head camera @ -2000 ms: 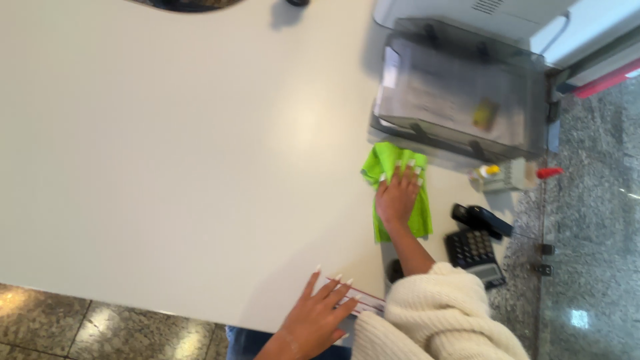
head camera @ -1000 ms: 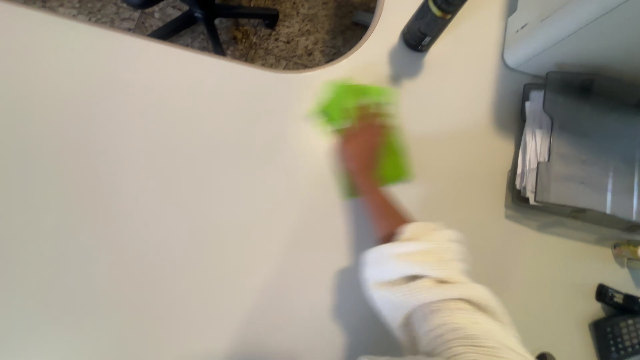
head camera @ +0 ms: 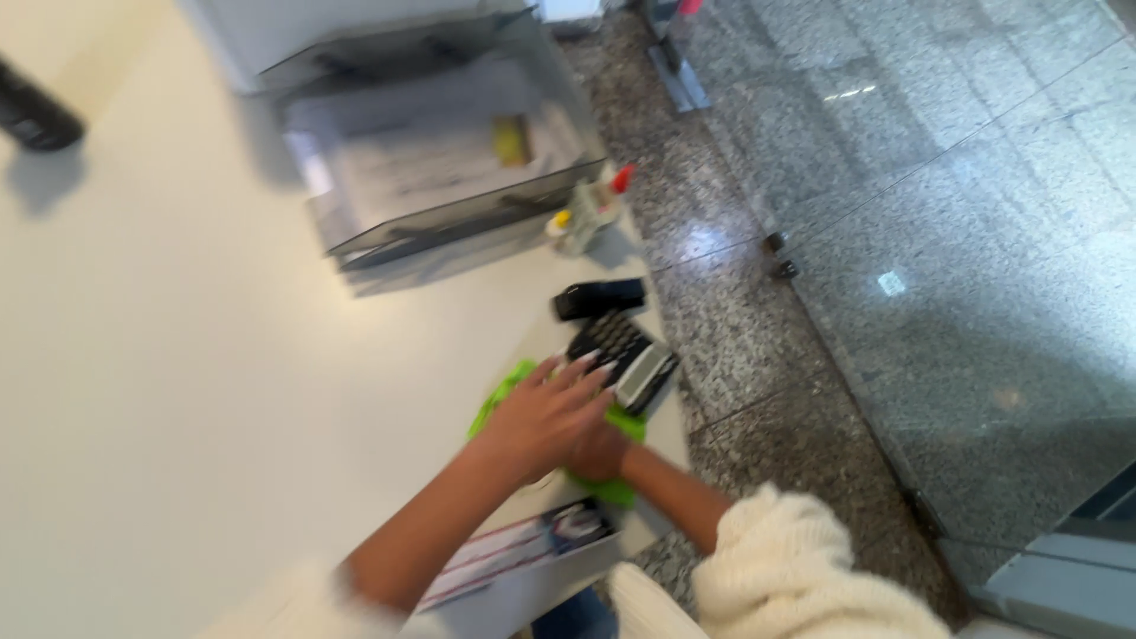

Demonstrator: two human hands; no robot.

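Note:
My left hand (head camera: 541,426) reaches across the top of my right hand, its fingertips at the keys of a black calculator (head camera: 621,355) near the desk's edge. Whether it grips the calculator cannot be seen. Partly hidden beneath it, my right hand (head camera: 599,451) rests on a bright green cloth (head camera: 501,399), which shows on both sides of the hands. A black stapler (head camera: 599,299) lies just beyond the calculator. Closer to me, a printed paper or box (head camera: 506,550) with red lines lies by the desk's near edge.
A smoky plastic document tray (head camera: 461,209) holding papers stands beyond the stapler, beside a pale machine. A small holder (head camera: 586,217) with red- and yellow-capped items is at the desk's edge. A black cylinder (head camera: 35,111) stands far left. Stone floor (head camera: 728,328) lies right of the white desk (head camera: 177,373).
My right hand and the green cloth have moved from the open desktop to beside the calculator. My left hand, out of view one second ago, is now over the right. The view has swung strongly.

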